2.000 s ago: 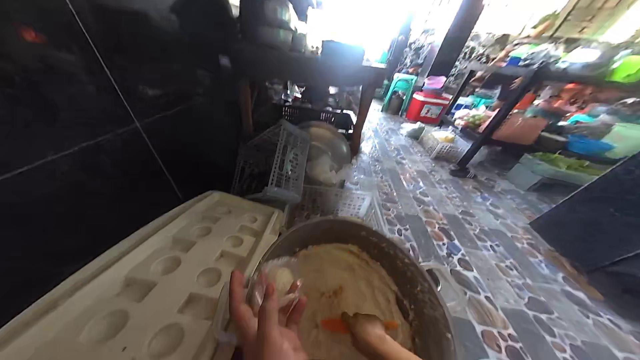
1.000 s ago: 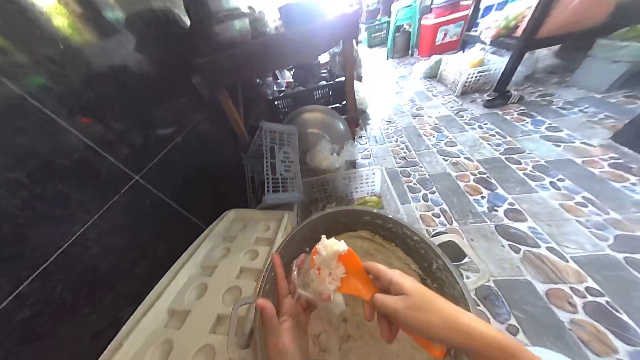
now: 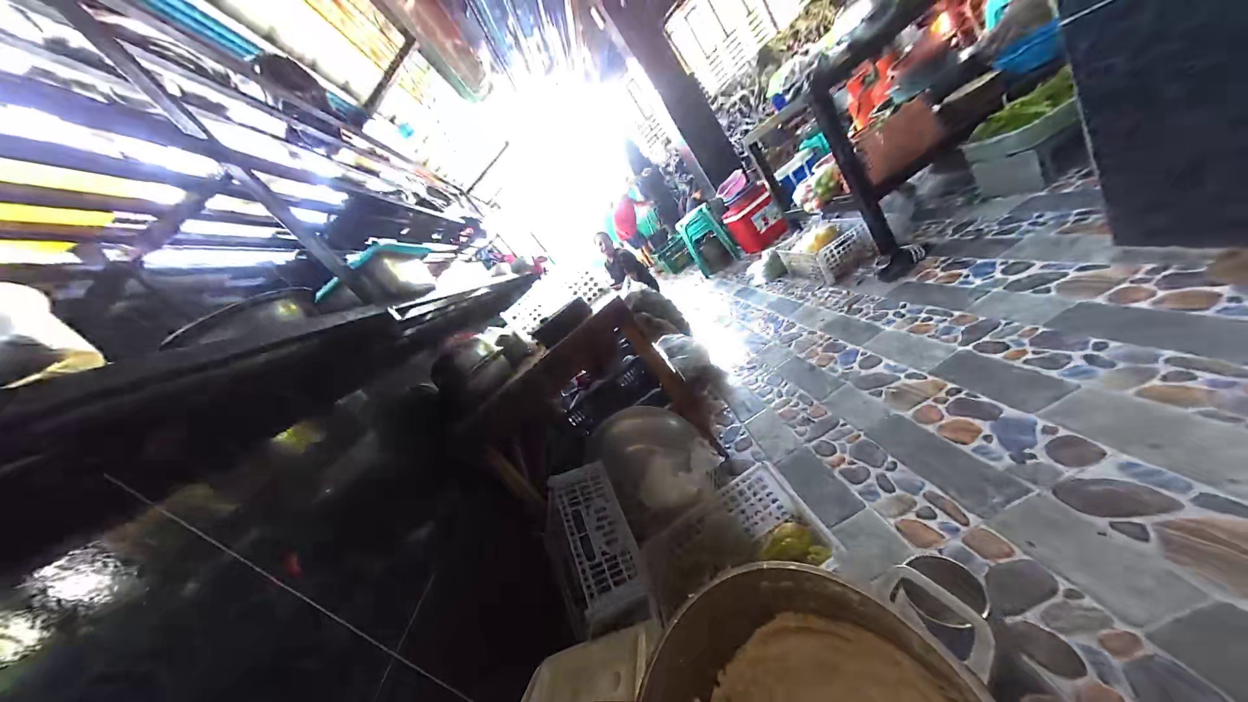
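Neither of my hands shows in the head view now, so what they hold is hidden. At the bottom edge stands a large metal pot (image 3: 682,624) with a loop handle (image 3: 951,609) on its right side. Pale cooked rice (image 3: 829,663) lies inside it, cut off by the frame's lower edge. Touching or close to the pot's left side is the corner of a cream-coloured plastic lid or tray (image 3: 595,673).
Beyond the pot are white plastic crates (image 3: 597,536), yellow-green produce (image 3: 792,542) and a round metal vessel (image 3: 648,448). A dark counter (image 3: 244,366) runs along the left. Farther off are a red cooler (image 3: 756,219), green stools (image 3: 707,234) and people (image 3: 624,263).
The view has swung up and away from the pot. Both hands, the orange scoop with rice and the clear plastic bag, seen over the pot a second ago, are out of view.
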